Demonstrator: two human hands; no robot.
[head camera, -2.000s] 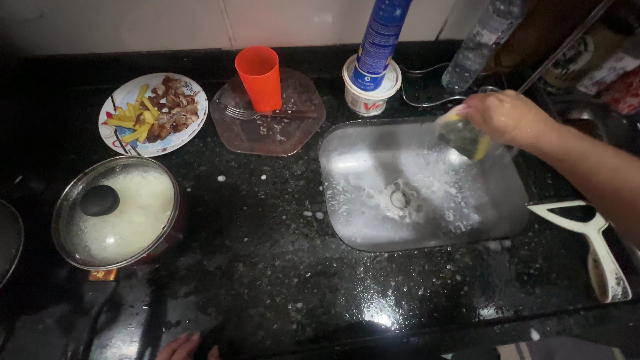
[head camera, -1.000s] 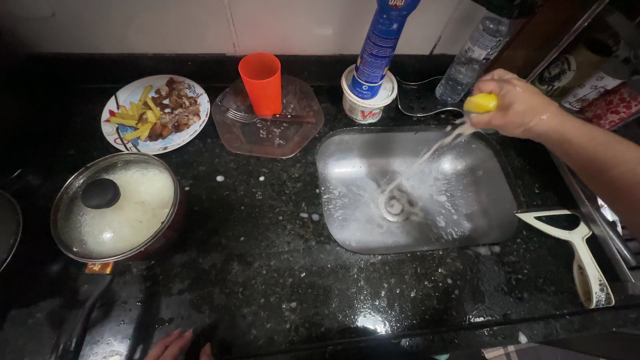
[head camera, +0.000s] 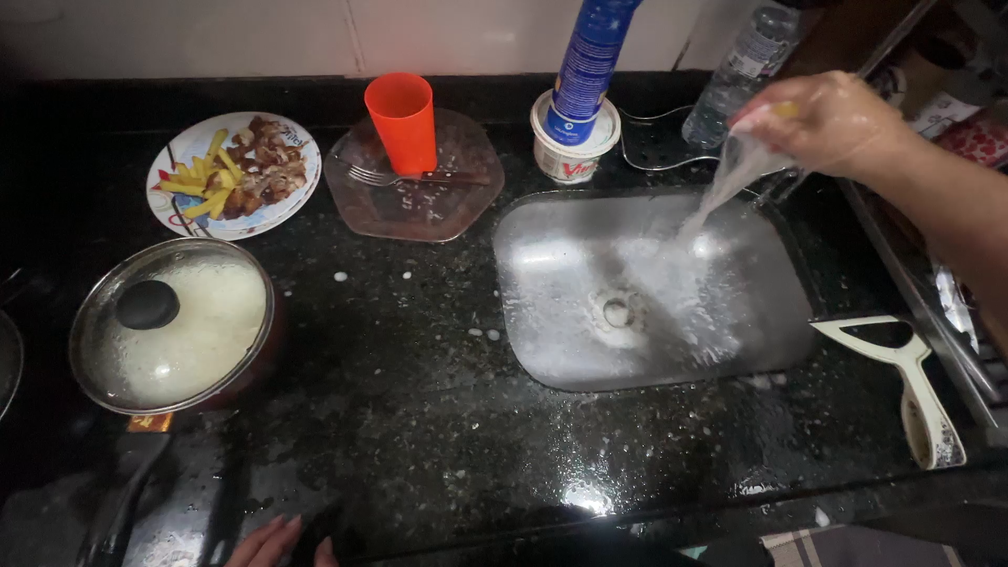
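My right hand is closed around a sponge, whose yellow edge shows between the fingers, above the back right of the stainless steel sink. Water streams down from the hand and splashes across the basin around the drain. My left hand rests at the counter's front edge, only its fingertips in view; it holds nothing that shows. The saucepan with a glass lid stands beyond it to the left. A white squeegee lies at the sink's right.
Behind stand a plate of fries and meat, an orange cup and a fork on a glass plate, a blue container on a white tub, and a plastic bottle. A metal rack borders the right.
The sponge has turned in my right hand, showing less yellow than a second ago. Water falls from the hand in a wider stream. My left hand stays near the front edge.
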